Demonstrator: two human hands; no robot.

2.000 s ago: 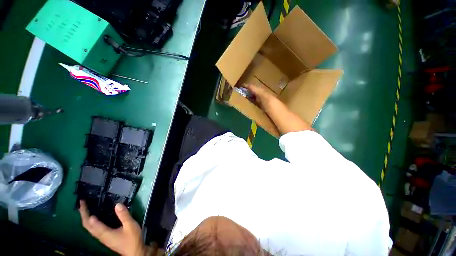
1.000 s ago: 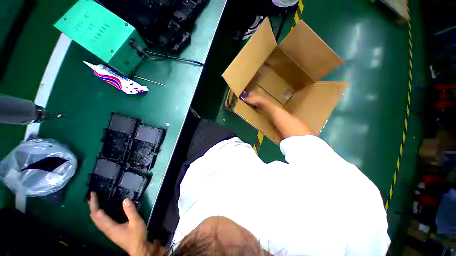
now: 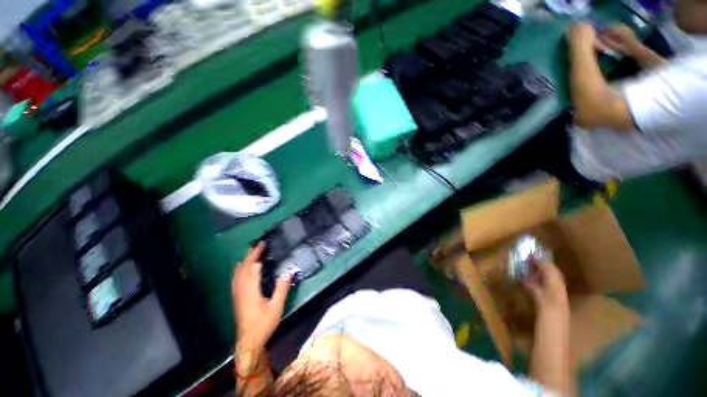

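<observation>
Black plastic housings (image 3: 318,220) lie in a block on the green bench, with grey and silvery squares on them. My left hand (image 3: 261,291) is at their near left end, thumb and fingers spread around the end housing. My right hand (image 3: 549,285) is over the open cardboard carton (image 3: 508,225) below the bench edge and holds a shiny silvery piece (image 3: 527,254), blurred, perhaps plates in clear film. Whether it is one piece or several cannot be told.
The electric screwdriver (image 3: 332,74) hangs above the bench. Behind the housings are a plastic bag (image 3: 239,184), a tube (image 3: 363,160) and a green box (image 3: 383,115). Black parts (image 3: 465,93) lie beyond. A black tray (image 3: 101,341) is at left. Another person (image 3: 659,97) works at right.
The view has swung left, bringing in the tray and the other person. My right hand now shows the silvery piece above the carton's inside. My left hand stays at the housings.
</observation>
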